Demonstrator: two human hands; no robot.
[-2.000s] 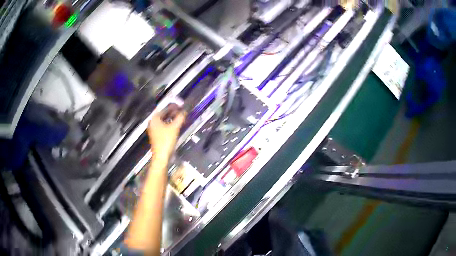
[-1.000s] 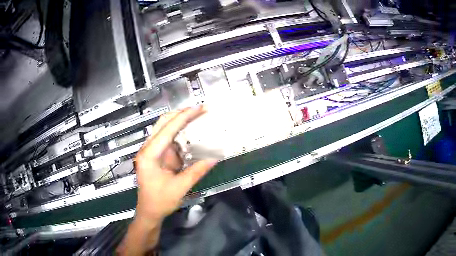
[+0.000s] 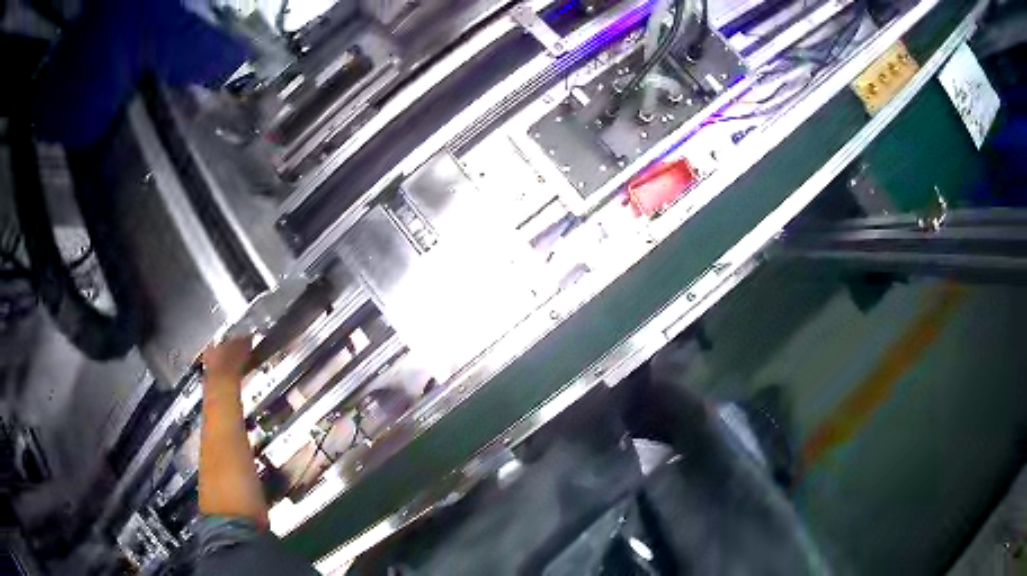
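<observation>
My left hand [image 3: 229, 356] is bare and reaches in from the lower left. It is at the near end of a grey metal beam [image 3: 208, 242], over the dark rails. The hand is small and blurred, and its fingers are partly hidden, so I cannot tell whether it grips anything. A glare-white base plate [image 3: 484, 281] lies to its right, with a shiny silver cover plate [image 3: 381, 250] at its left side. My right hand is not in view.
The dark-green conveyor belt [image 3: 642, 287] runs diagonally between bright rails. Behind it are a dark fixture plate [image 3: 586, 141] with cables and a red tray-like part [image 3: 662, 187]. A yellow label [image 3: 886, 79] is at upper right. A grey beam [image 3: 969, 242] juts over the floor at right.
My left hand has moved from in front of the white plate, fingers spread, to the far left by the metal beam. The camera view has tilted.
</observation>
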